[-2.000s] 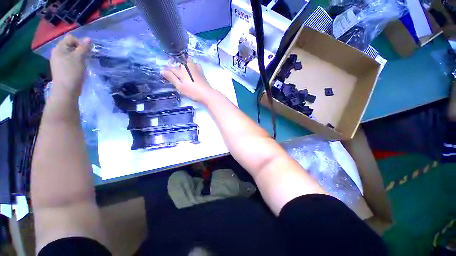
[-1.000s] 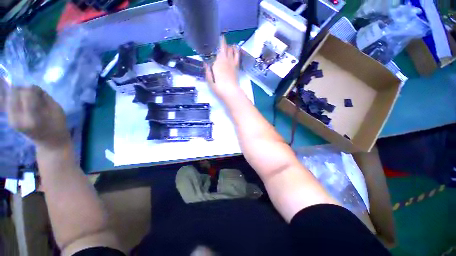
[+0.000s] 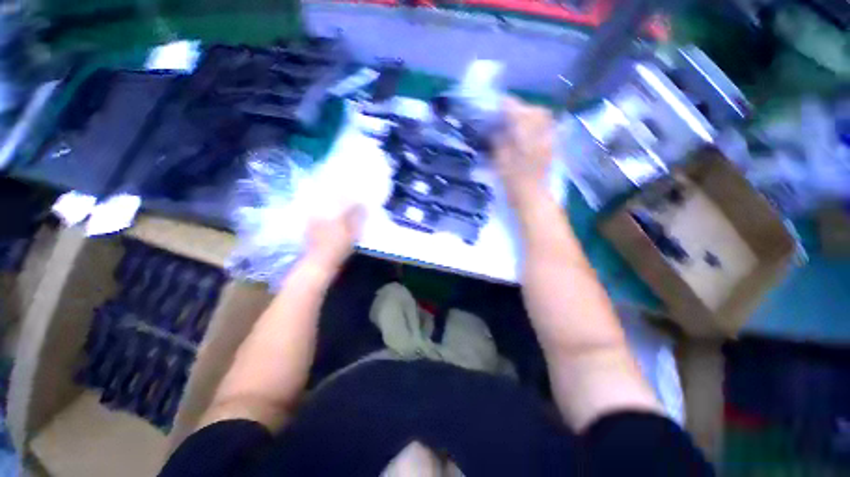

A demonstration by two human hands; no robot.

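Note:
Several black housing units (image 3: 438,191) lie in a rough column on the white work sheet (image 3: 475,256). My left hand (image 3: 334,233) is at the sheet's front left edge and holds a crinkled clear plastic bag (image 3: 270,214); the bag shows blurred beside and above the hand. My right hand (image 3: 524,140) is at the back right of the sheet, beside the upper units. It is blurred, and I cannot tell whether it grips a unit there.
A black tray (image 3: 107,130) with black parts lies left. A packing carton (image 3: 238,317) with rows of black units stands lower left. A small open carton (image 3: 746,279) with black squares, the screw feeder (image 3: 620,140) and the blurred screwdriver (image 3: 610,47) are on the right.
The view has swung left, bringing the tray and packing carton into sight. The plastic bag came off the units, and my left hand now holds it lower, near the sheet's edge.

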